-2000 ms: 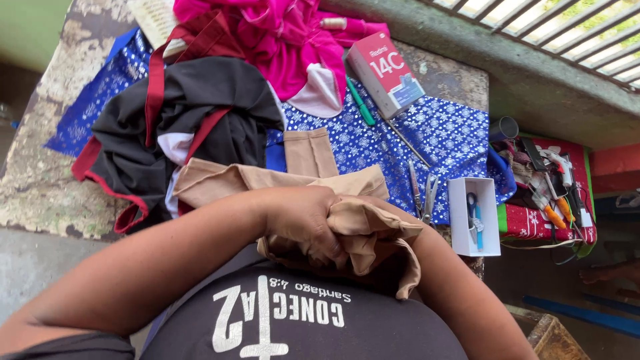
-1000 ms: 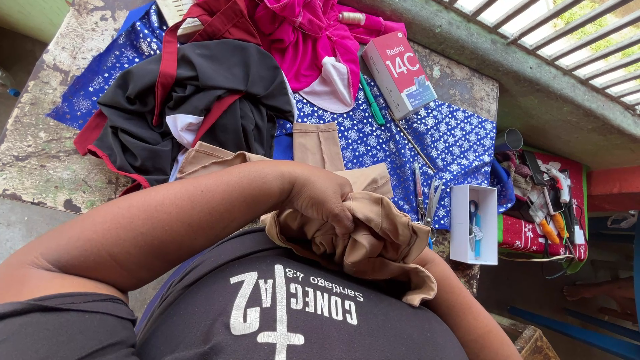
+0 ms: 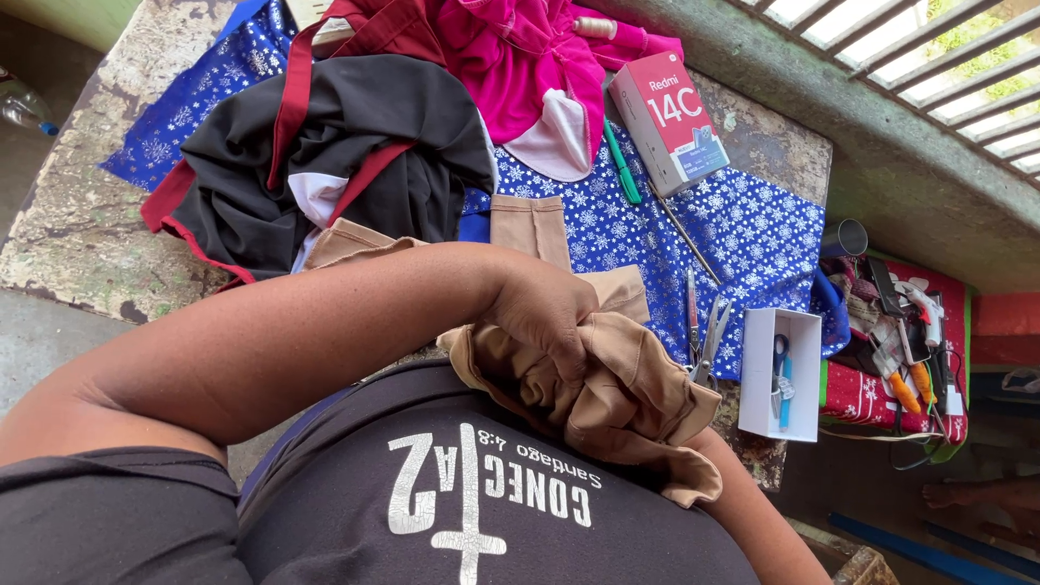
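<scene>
A bunched tan cloth garment [image 3: 642, 390] lies against my shirt, above the table's near edge. My left hand [image 3: 548, 313] grips its folds from above, fingers curled into the fabric. My right hand is hidden under or inside the cloth; only that forearm shows at the lower right. More tan fabric [image 3: 528, 227] lies flat on the blue snowflake cloth [image 3: 756, 219], just beyond my left wrist. Right of the garment are metal scissors [image 3: 712, 337] and a slim pointed tool [image 3: 692, 313].
Black-and-red fabric [image 3: 390, 122], magenta fabric [image 3: 520, 57], a phone box [image 3: 670, 118], a green pen [image 3: 621, 166] and a thread spool [image 3: 595, 28] lie farther back. At right stand an open white box [image 3: 751, 374] with small scissors and a red cloth [image 3: 853, 390] bearing several tools.
The tan garment has shifted and is bunched differently around my left hand, with more of its folds showing on the right. The items on the table have stayed put.
</scene>
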